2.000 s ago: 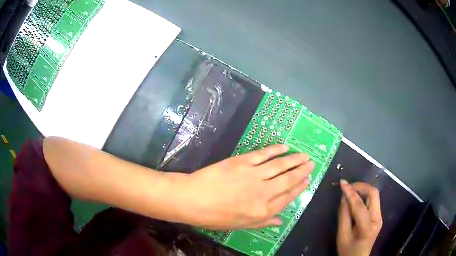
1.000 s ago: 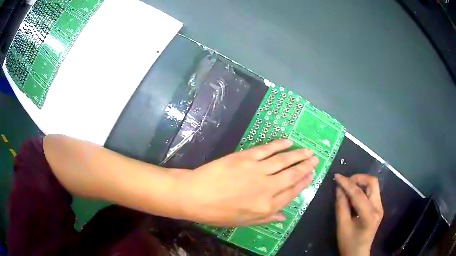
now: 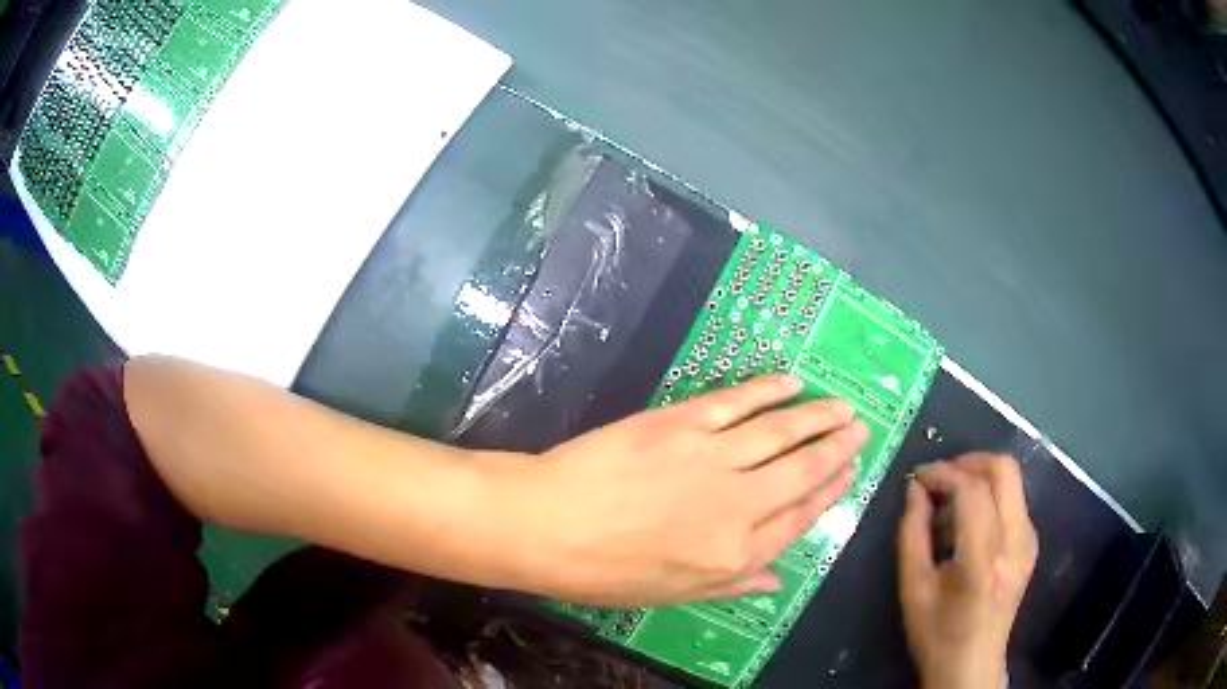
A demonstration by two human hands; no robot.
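Observation:
The green circuit board panel (image 3: 868, 343) lies slantwise on the black mat (image 3: 861, 606). My left hand (image 3: 700, 491) rests flat on it, palm down, with the fingers slightly spread, and hides its middle. My right hand (image 3: 976, 552) is over the mat just right of the panel, thumb and index finger close together. A tiny light speck, seemingly a small component (image 3: 914, 477), shows at these fingertips; its shape is too small to tell. Another small shiny component (image 3: 933, 433) lies loose on the mat above my right hand.
A white sheet (image 3: 323, 162) at the left carries more green panels (image 3: 155, 121). Shiny clear tape (image 3: 538, 316) crosses the mat left of my panel. A black open bin (image 3: 1137, 606) stands at the lower right. The grey-green surface (image 3: 861, 121) extends beyond the mat.
My right hand has moved slightly up, and its fingers have curled and turned, with the speck staying at the fingertips. My left hand stays flat on the panel. The whole view has shifted slightly.

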